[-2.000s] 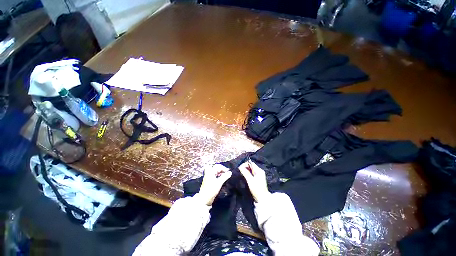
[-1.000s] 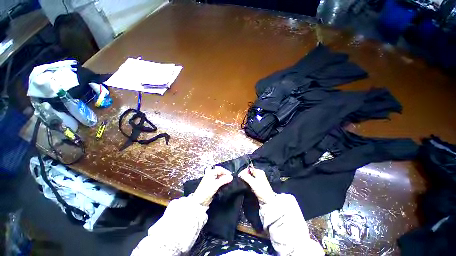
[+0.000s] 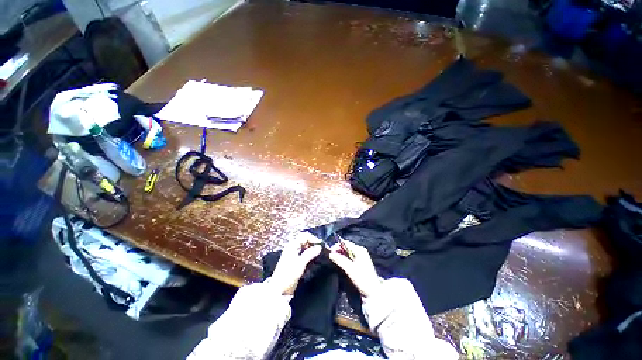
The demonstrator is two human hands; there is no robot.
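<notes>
A black garment [image 3: 450, 274] lies over the table's near edge, its cloth bunched under both hands. My left hand [image 3: 298, 257] pinches the cloth at its upper edge. My right hand [image 3: 352, 261] is just right of it, fingers closed around a small tool [image 3: 342, 246], likely snips, with a reddish spot and a thin tip. The fingertips of the two hands are close together. Any thread between them is too small to see. Part of the garment hangs down between my forearms.
Overlapping black garments [image 3: 422, 140] fan out to the right, with another dark heap [image 3: 628, 232] at the far right edge. A black strap [image 3: 202, 179], yellow tool [image 3: 151, 181], pen [image 3: 203, 140], papers [image 3: 211, 105], bottle [image 3: 118, 149] and white-black bag [image 3: 84, 109] lie left.
The view has shifted slightly, so the table items appear a little further right. My right hand has turned a little, and the small tool's thin tip shows more between the hands.
</notes>
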